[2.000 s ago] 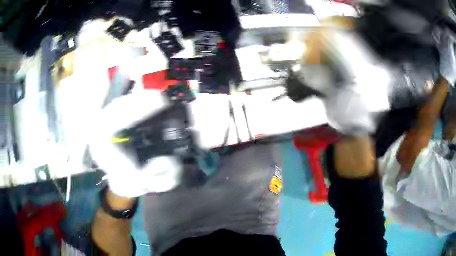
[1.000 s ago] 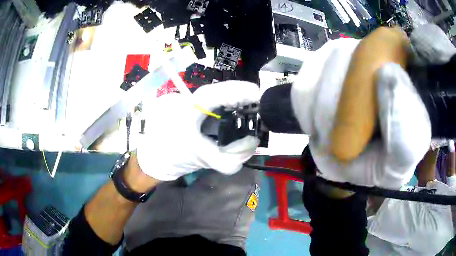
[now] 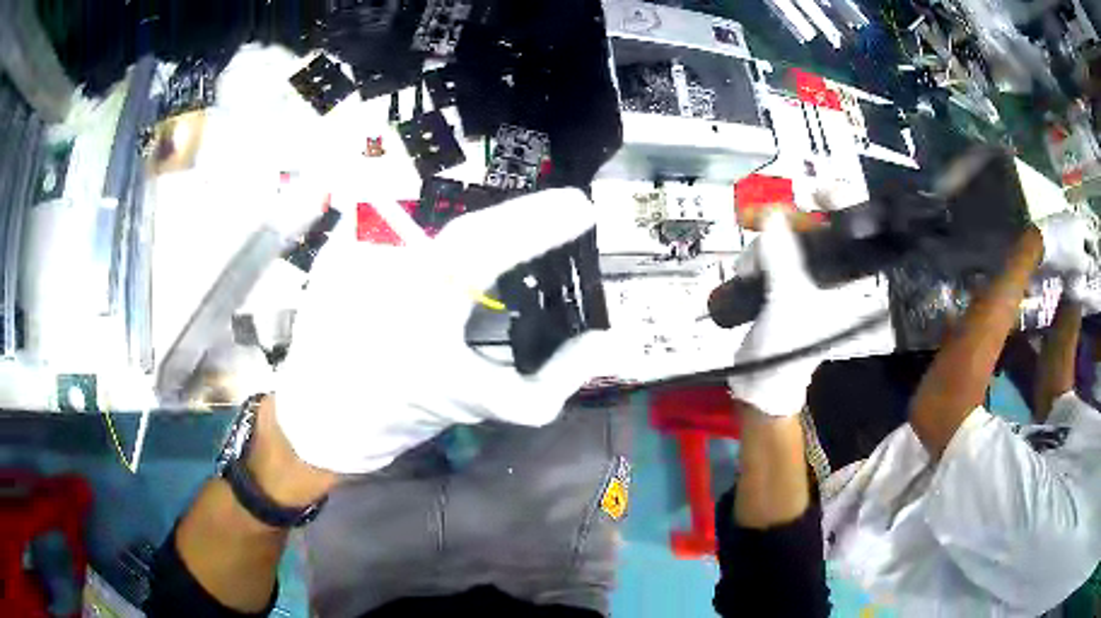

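Note:
My left hand, in a white glove, grips the end of an aluminium profile with a black end cap at it. A yellow wire shows between the fingers. The profile runs back to the left and is partly hidden by the glove. My right hand, gloved with a bare digit showing, holds a black electric screwdriver right of the end cap. The tip points left and is apart from the cap. A black cable curves below.
Several black plates lie on the white and red bench surface behind my left hand. A screw feeder stands at back centre. Long profiles lie far left. Another person's arm is at the right. Red stools stand below.
The screwdriver has moved back and right, off the end cap, and my right hand is lower and farther from it. My left hand has shifted slightly left, still gripping the profile.

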